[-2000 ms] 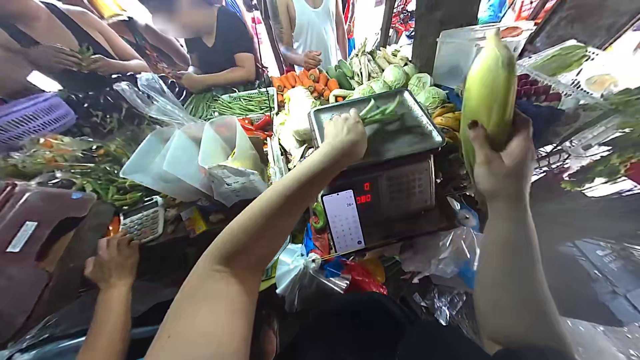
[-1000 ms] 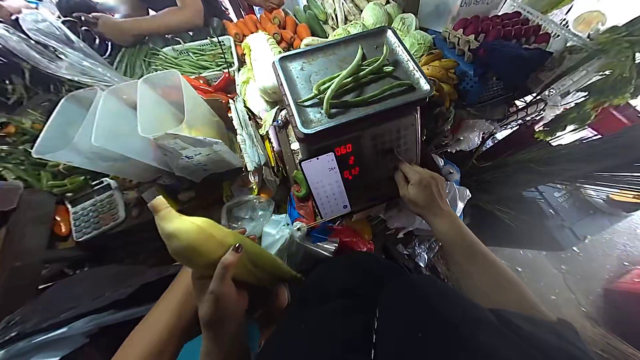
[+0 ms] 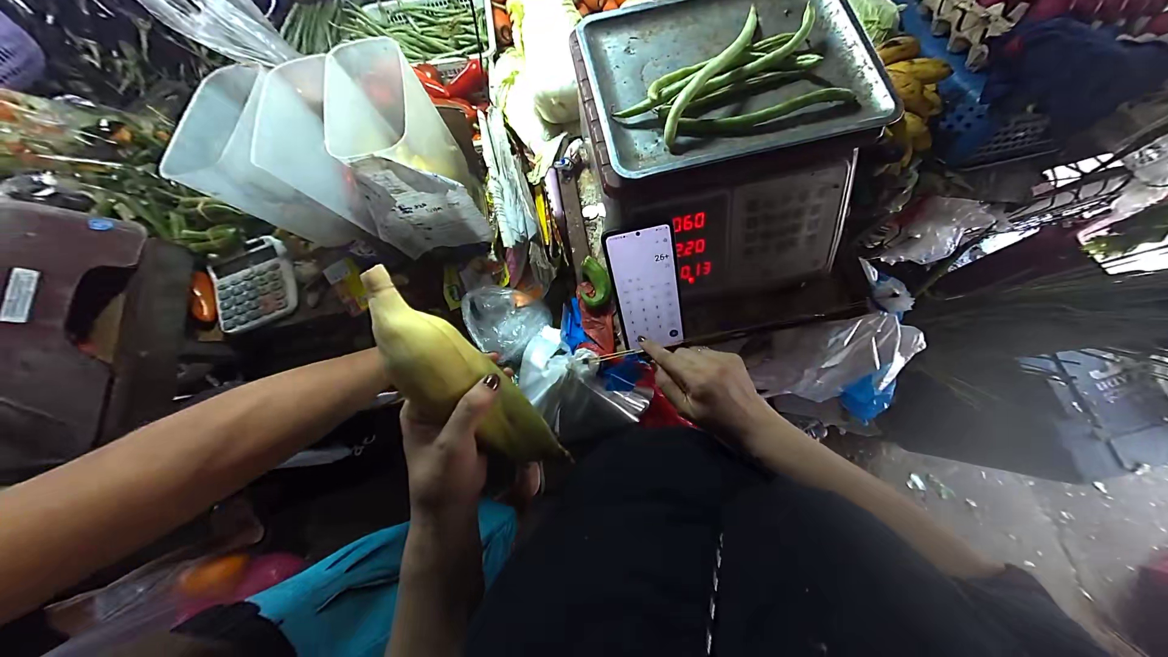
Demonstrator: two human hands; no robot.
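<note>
My left hand is closed around an ear of corn in its pale green husk, thumb across its front. The index finger of my right hand touches the lower edge of a smartphone showing a calculator; that hand holds nothing. The phone leans upright against a digital scale with lit red digits. Several green bean pods lie on the scale's metal tray. Another person's forearm reaches in from the left, its hand mostly hidden behind the corn, near clear plastic bags.
Translucent plastic containers stand left of the scale. A desk calculator lies beside a dark plastic case. Bananas and a crumpled plastic bag are on the right. Green beans fill a basket behind.
The corn was in my right hand and is now in my left. My left hand has left the bean pods on the tray. My right hand has moved from the scale's front to the phone.
</note>
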